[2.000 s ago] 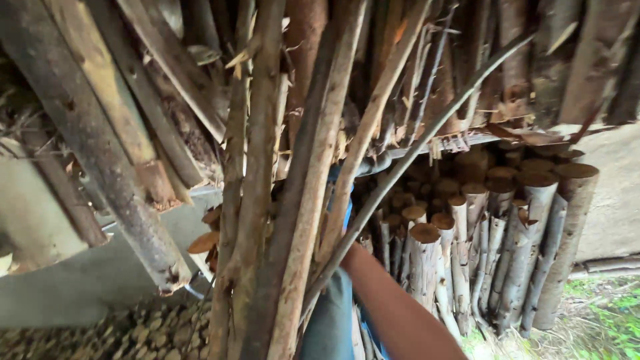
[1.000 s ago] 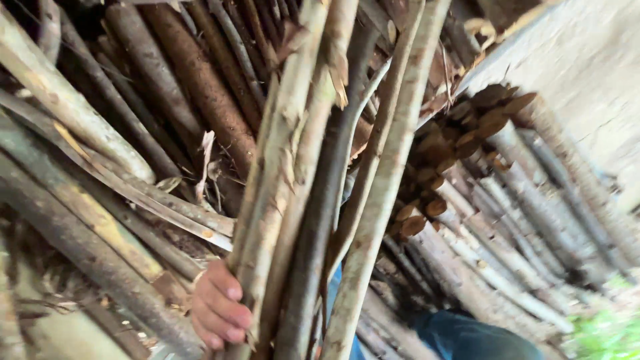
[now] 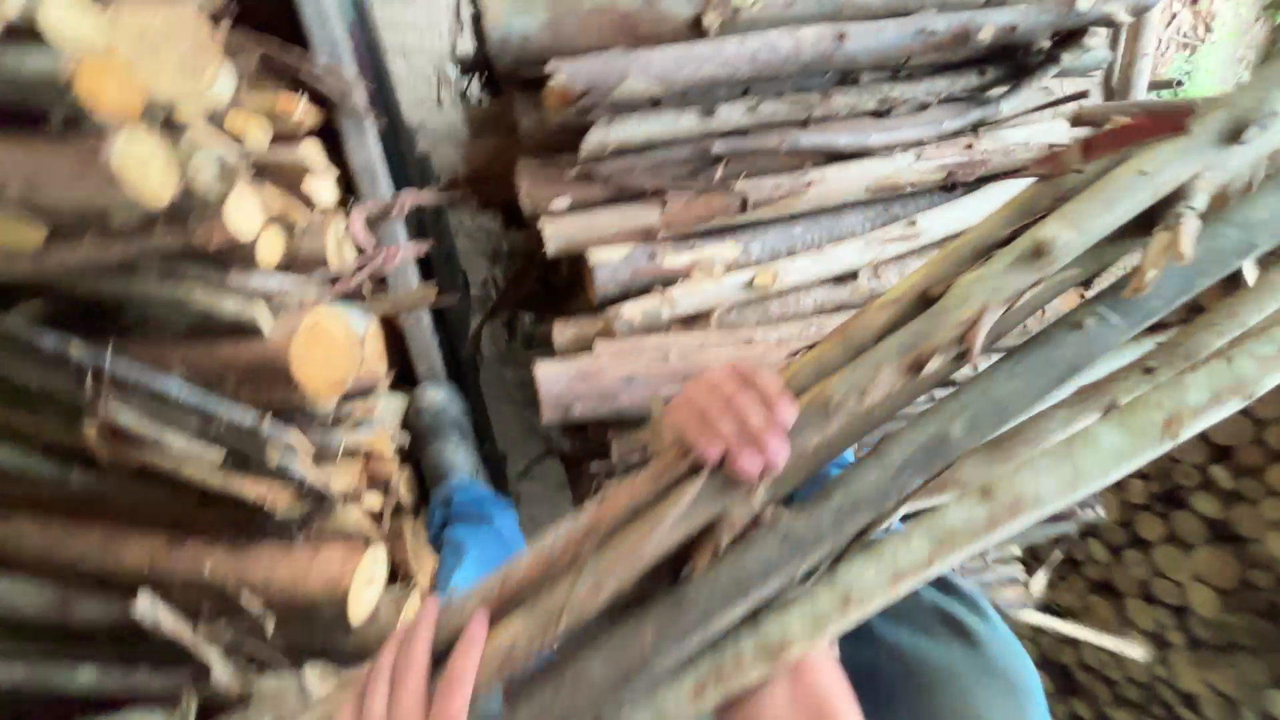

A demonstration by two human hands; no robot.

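Observation:
A bundle of long, thin wooden poles [image 3: 900, 440] runs slantwise from the lower left to the upper right. From beneath the bundle my right forearm reaches through, and my right hand [image 3: 732, 420] curls over the far edge, gripping the poles. At the bottom left, the spread fingers of my left hand [image 3: 420, 665] lie against the lower end of the bundle; the palm is out of sight, so its hold cannot be told. The poles have bark, knots and small stubs.
Stacked logs [image 3: 330, 350] with pale cut ends stand at left beside a metal bar [image 3: 375, 170]. More barked logs [image 3: 800, 120] lie stacked behind the bundle. Many round log ends [image 3: 1190, 540] show at lower right. My boot [image 3: 445, 430] is between the stacks.
The view has swung strongly. My left hand has come into view at the bundle's lower end. My right hand still curls round the poles, as one second ago.

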